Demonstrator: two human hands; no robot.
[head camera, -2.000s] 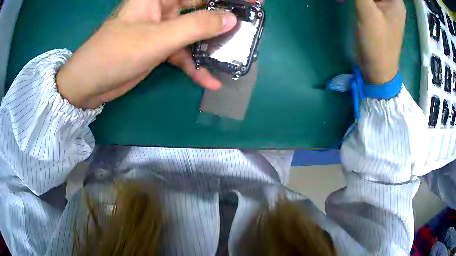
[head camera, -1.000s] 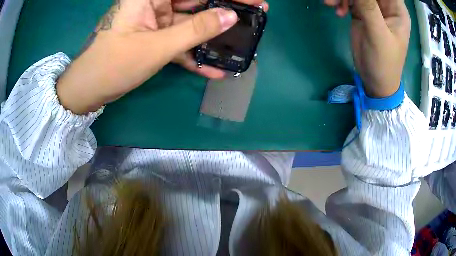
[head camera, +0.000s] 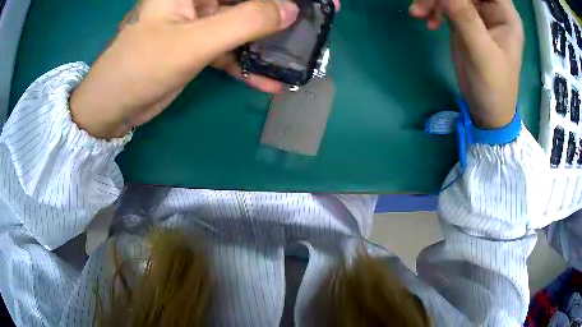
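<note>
My left hand (head camera: 198, 38) grips a black rounded-rectangle device housing (head camera: 292, 45) near the top centre, thumb on its face and fingers behind. The housing's centre looks dark grey and slightly reflective. A flat grey-brown rectangle (head camera: 297, 121) with a clear film edge lies on the green mat just below the housing. My right hand (head camera: 482, 45) is raised at the upper right, away from the housing, fingers curled and partly cut off by the top edge. I cannot tell whether it holds anything. A blue wrist strap (head camera: 496, 133) is on that wrist.
A white tray (head camera: 545, 96) with rows of black parts stands along the right edge. The green mat (head camera: 376, 147) ends at a front edge near my lap. A blue cord hangs from the strap by my right sleeve.
The housing's centre has gone from bright white to dark grey as my left hand tilted it, and it moved slightly up. My right hand's fingers have come lower into view.
</note>
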